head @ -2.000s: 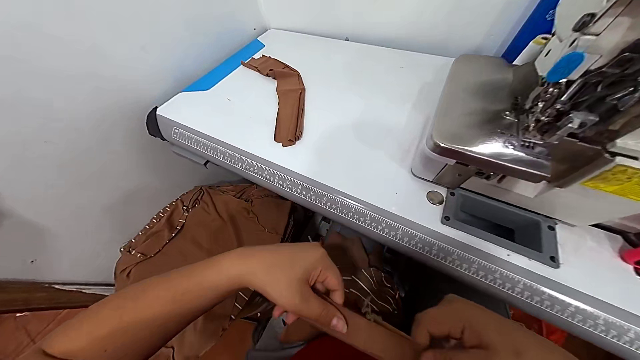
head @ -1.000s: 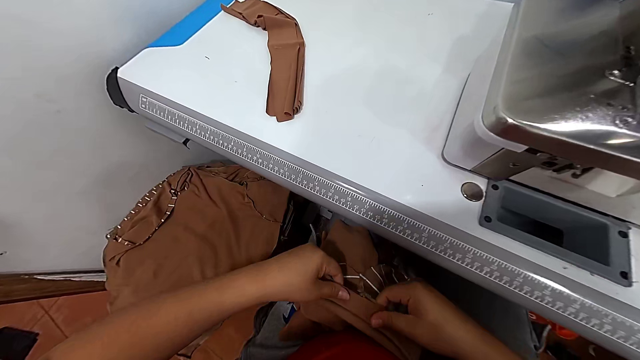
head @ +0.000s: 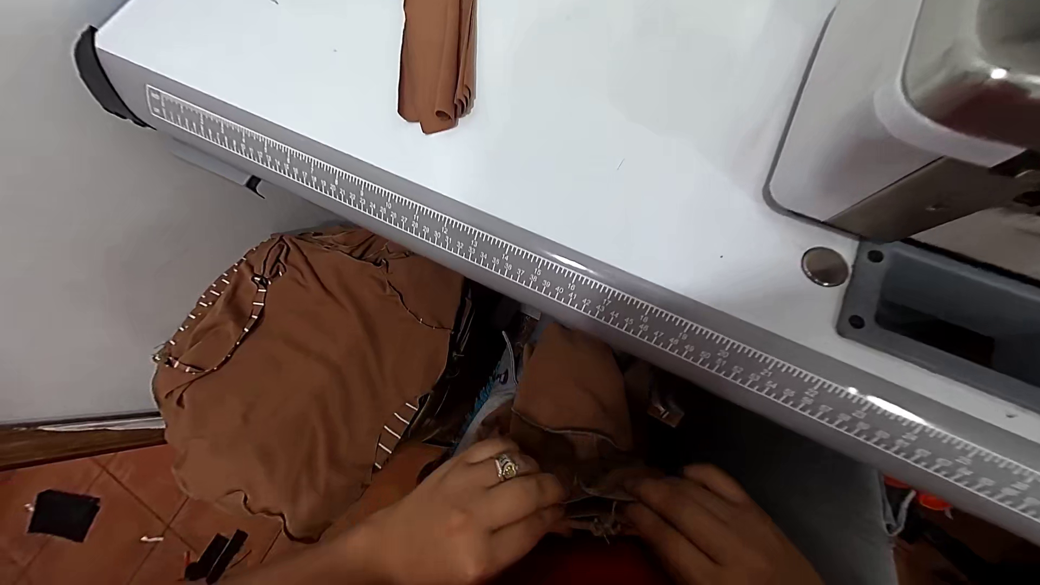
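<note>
Below the table edge, my left hand [head: 479, 512], with a ring on one finger, grips the left side of a brown fabric piece [head: 573, 390]. My right hand [head: 703, 520] holds the same cloth on its right side, fingers bent over it. Between the hands the gathered edge is dark and partly hidden. A large brown fabric bundle [head: 317, 366] with pale stitching along its seams hangs to the left of my hands. On the white table [head: 609, 122] lies a folded stack of brown fabric strips [head: 437, 65], its upper end out of view.
A ruler strip [head: 520, 264] runs along the table's front edge. At the right stand a sewing machine [head: 861, 106], a round metal disc [head: 825, 266] and a grey recessed frame [head: 951, 309]. Dark scraps [head: 63, 515] lie on the tiled floor [head: 122, 496].
My hands have shifted their grip on the brown cloth, which was stretched as a band between them and is now bunched. The view has moved closer to the table edge.
</note>
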